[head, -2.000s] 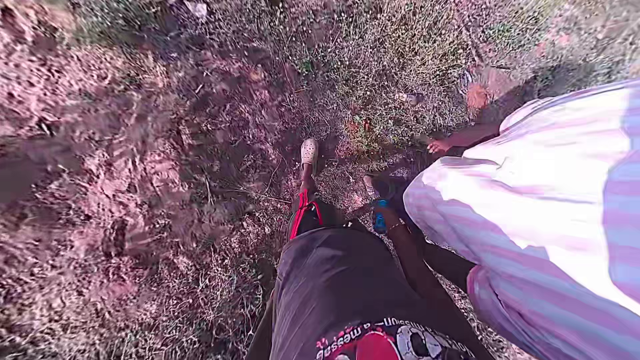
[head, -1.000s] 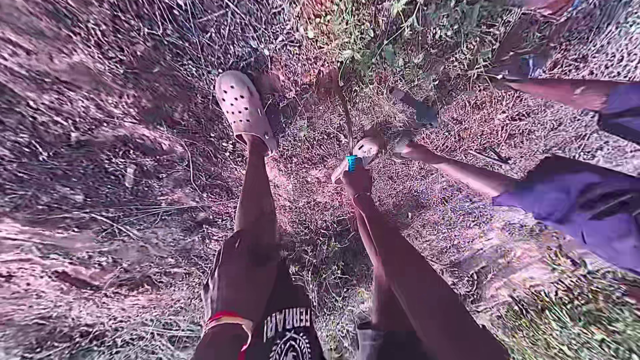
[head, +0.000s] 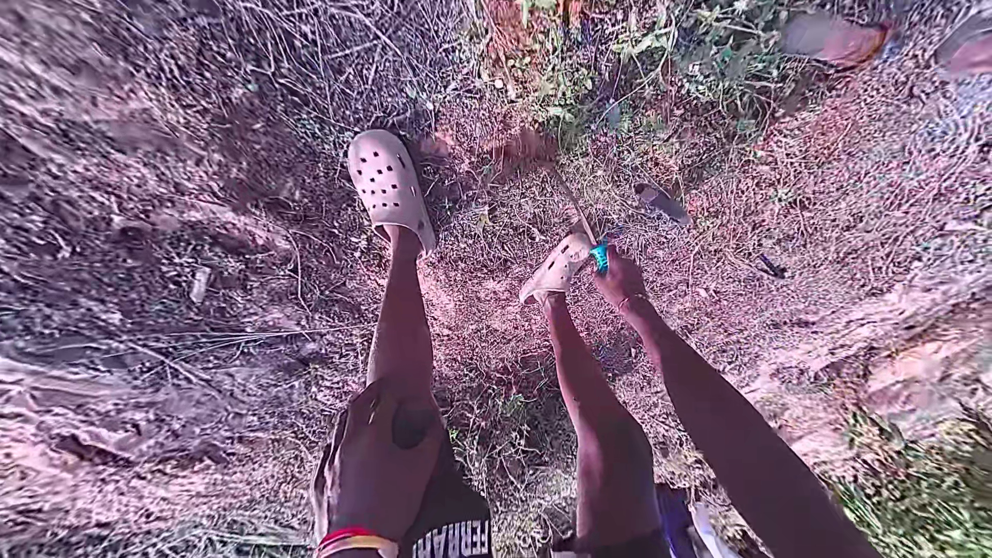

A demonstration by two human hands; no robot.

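My right hand point(head: 620, 277) is closed around the teal handle point(head: 600, 257) of a long, thin tool, beside my right clog. The tool's narrow shaft point(head: 575, 205) slants up and left over the ground, its far end near a patch of reddish soil point(head: 535, 151); the shape of that end is blurred. On my left knee rests my left hand point(head: 384, 457), with red and yellow bands at the wrist and nothing held in it. My feet wear pale perforated clogs, the left one point(head: 384, 178) further forward than the right one point(head: 562, 267).
Green weeds point(head: 573, 85) grow ahead of the reddish soil. A dark flat object point(head: 661, 203) lies right of the tool, and a small dark piece point(head: 772, 266) lies further right. Part of a blurred foot point(head: 837, 39) shows at the upper right. Dry stalks point(head: 263, 333) lie at left.
The other person's arm, which reached toward my right clog one second ago, is out of view. My right hand still holds the teal handle, and my left hand remains on my knee.
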